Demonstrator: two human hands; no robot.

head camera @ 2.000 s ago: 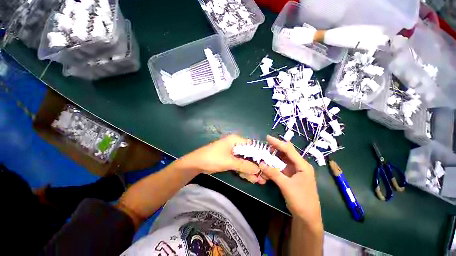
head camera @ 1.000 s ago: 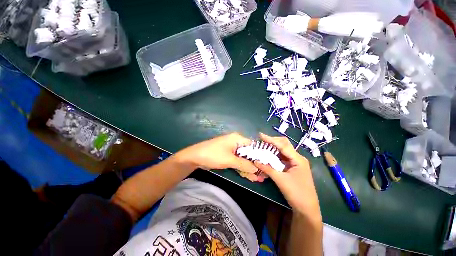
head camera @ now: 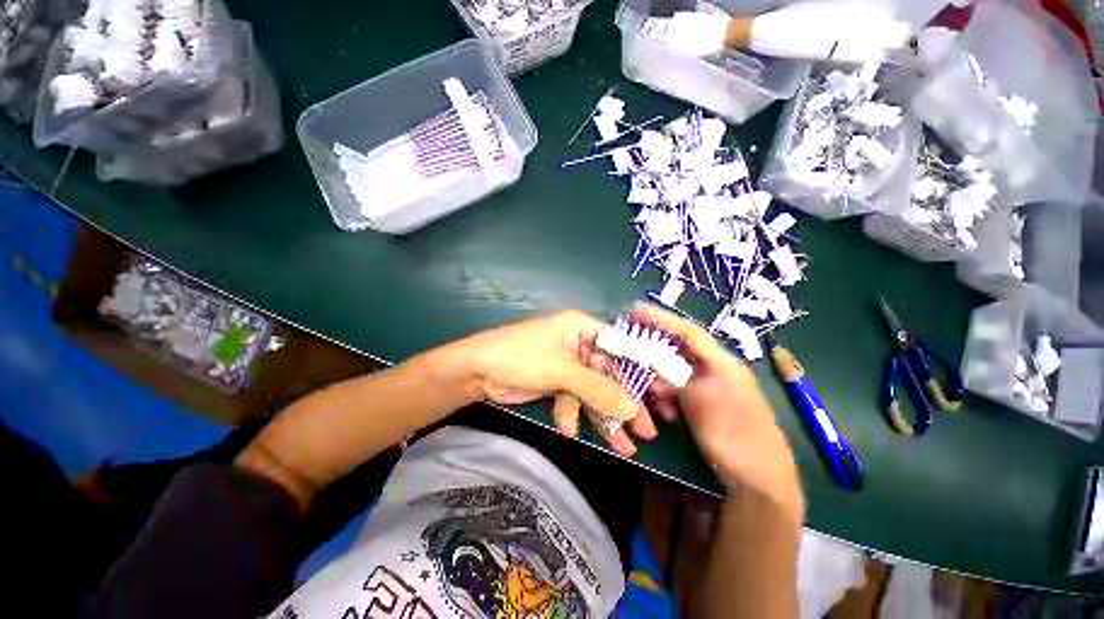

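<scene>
A bunch of pin parts (head camera: pixel 644 351) is held between my two hands near the bench's front edge. Its white heads line up in a row and its thin stems point down toward my left fingers. My left hand (head camera: pixel 545 369) grips the stems from the left. My right hand (head camera: pixel 720 399) is around the right side, with fingers at the heads. A loose pile of pin parts (head camera: pixel 702 206) lies on the green bench beyond my hands. A clear finished-parts box (head camera: pixel 321 145) at the upper left holds parts in parallel rows.
Right of the pile lie a blue-handled knife (head camera: pixel 823 423) and dark blue nippers (head camera: pixel 910 369). Clear supply tubs (head camera: pixel 835 139) stand behind the pile, a small-parts tub (head camera: pixel 1041 369) at right. Stacked filled boxes (head camera: pixel 157 97) stand far left. A cardboard box (head camera: pixel 91 272) is below the bench.
The bunch is tilted differently in my hands, and its stems now show below the heads. The view has shifted, so the bench items appear farther left and higher.
</scene>
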